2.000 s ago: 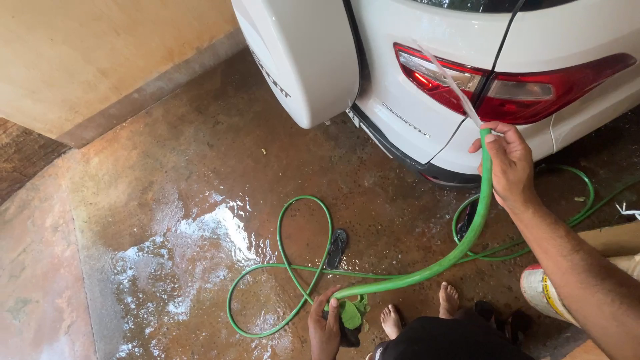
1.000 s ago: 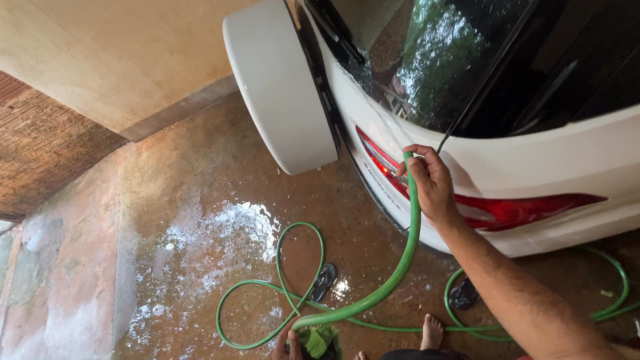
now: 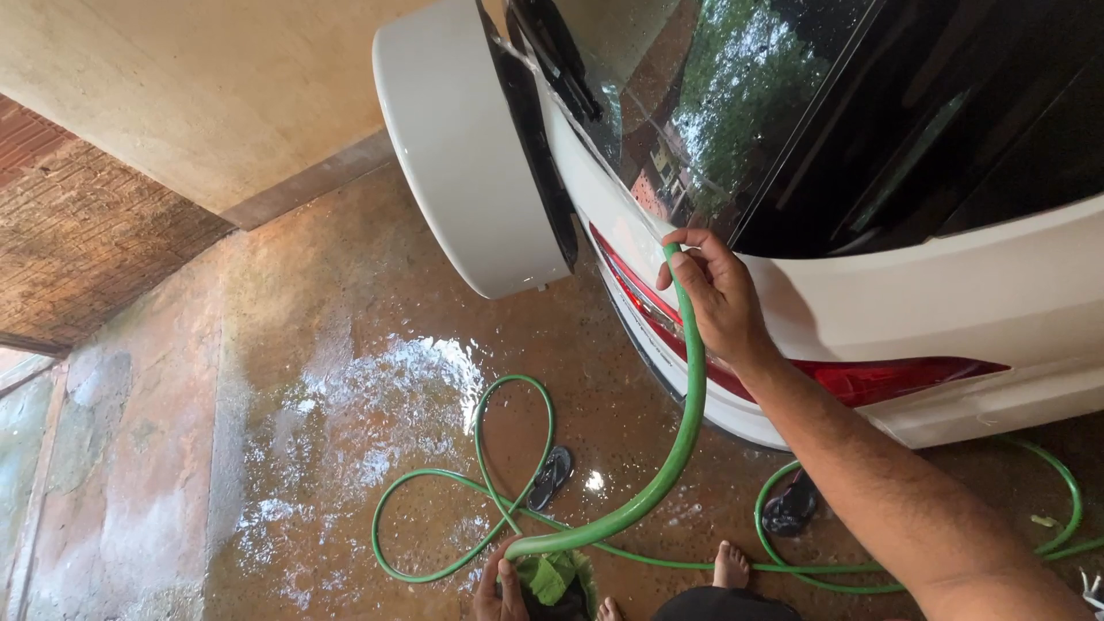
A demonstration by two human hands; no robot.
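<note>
My right hand [image 3: 711,289] grips the end of a green garden hose [image 3: 688,414], its fingers at the mouth, beside the rear corner of a white car [image 3: 931,293]. A thin stream of water [image 3: 595,151] runs from the mouth up toward the rear window [image 3: 742,95]. Lower down, my left hand [image 3: 502,591] holds the same hose near the bottom edge, next to green leaves [image 3: 552,576]. Between both hands the hose hangs in a curve. A red tail light [image 3: 880,379] lies behind my right forearm.
A white spare wheel cover [image 3: 466,155] juts from the car's back. Hose loops [image 3: 377,526] lie on the wet floor [image 3: 345,414], near a dark flip-flop [image 3: 550,477] and another dark sandal [image 3: 789,504]. My bare foot [image 3: 730,565] is beside the hose. A plastered wall [image 3: 233,95] stands at upper left.
The view has shifted up the car, so the rear window now shows. My right hand has gone from beside the tail light to near the window's lower edge, still holding the hose.
</note>
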